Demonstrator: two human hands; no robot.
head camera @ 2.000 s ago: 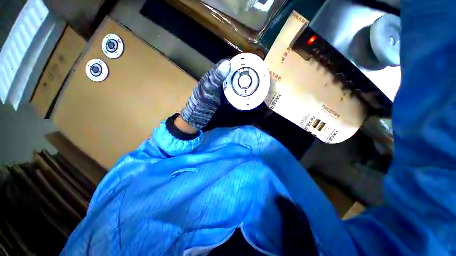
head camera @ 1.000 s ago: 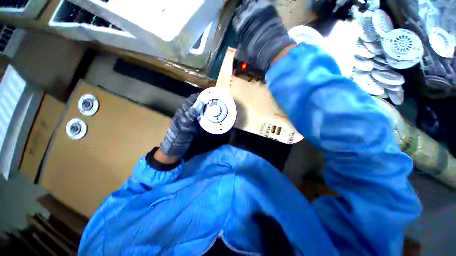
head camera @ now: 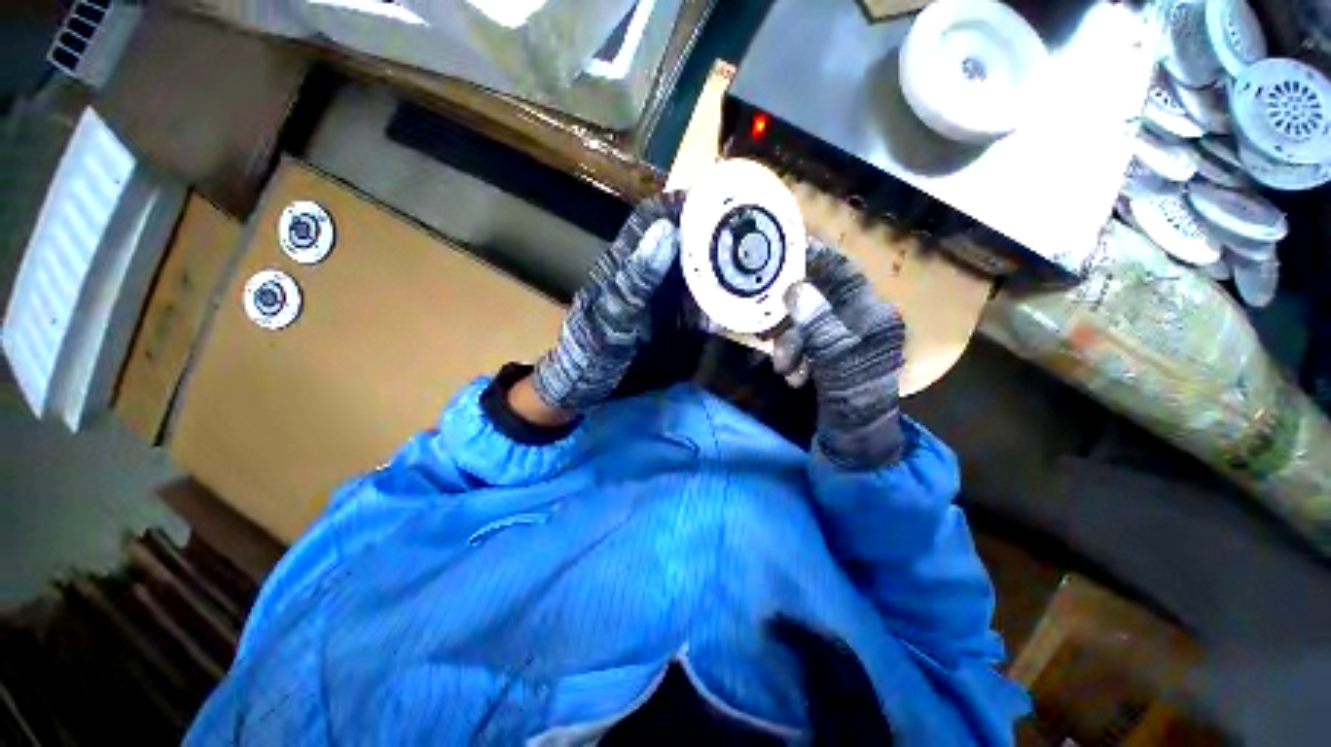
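A white assembled disc unit (head camera: pixel 742 247) with a black ring and grey hub in its centre is held up in front of my chest, its face towards me. My left hand (head camera: pixel 619 304), in a grey mottled glove, grips its left edge with the pale thumb on the rim. My right hand (head camera: pixel 847 343), gloved the same, grips its lower right edge with thumb and fingertips. The fingers behind the disc are hidden.
Two finished units (head camera: pixel 307 231) lie on a brown carton (head camera: pixel 380 336) at left. The silver machine (head camera: pixel 847 95) carries a round white fixture (head camera: pixel 971 69). Loose white discs (head camera: pixel 1285 110) are heaped at right, above a plastic-wrapped roll (head camera: pixel 1153 343). A cardboard flap (head camera: pixel 934 299) sticks out below the machine.
My right hand has come down from over the machine and now grips the disc unit with my left hand. The unit's centre now shows a black ring and grey hub. The view has shifted.
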